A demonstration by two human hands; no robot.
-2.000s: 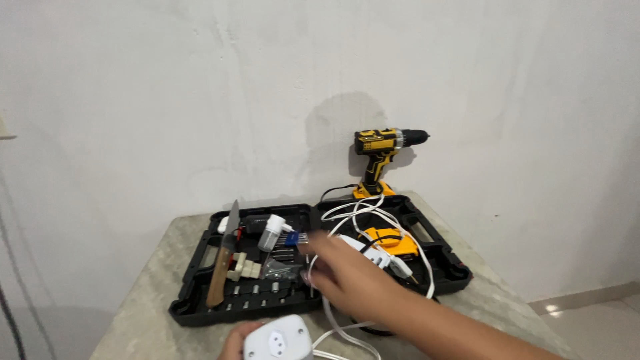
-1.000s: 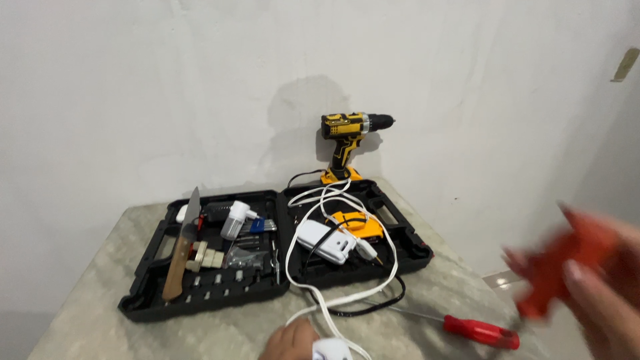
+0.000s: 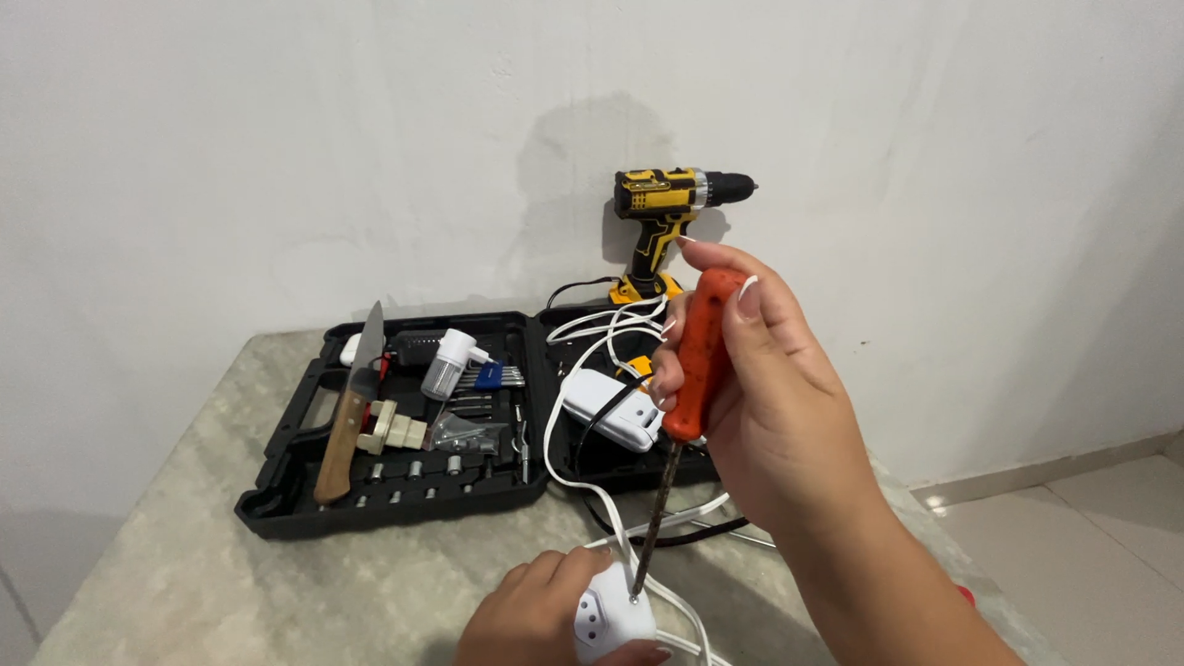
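Observation:
My right hand (image 3: 768,370) grips a screwdriver by its orange-red handle (image 3: 708,356). The dark, worn shaft (image 3: 659,513) slants down, and its tip meets a screw (image 3: 635,599) at the edge of a white electrical socket block (image 3: 618,615). Around the left side of that block my left hand (image 3: 546,606) is closed, with the socket holes facing up. White cable (image 3: 606,504) runs beside the block toward the tool case.
An open black tool case (image 3: 305,527) holds a wooden-handled knife (image 3: 342,444), hex keys (image 3: 495,376), sockets (image 3: 415,470) and a white adapter box (image 3: 610,407). Behind it a yellow-black cordless drill (image 3: 659,199) stands by the wall. A red thing (image 3: 966,595) shows past my right forearm.
The orange-red screwdriver, held up at the right a second ago, is now over the socket block with its tip down. Two seconds ago my right hand was over the case.

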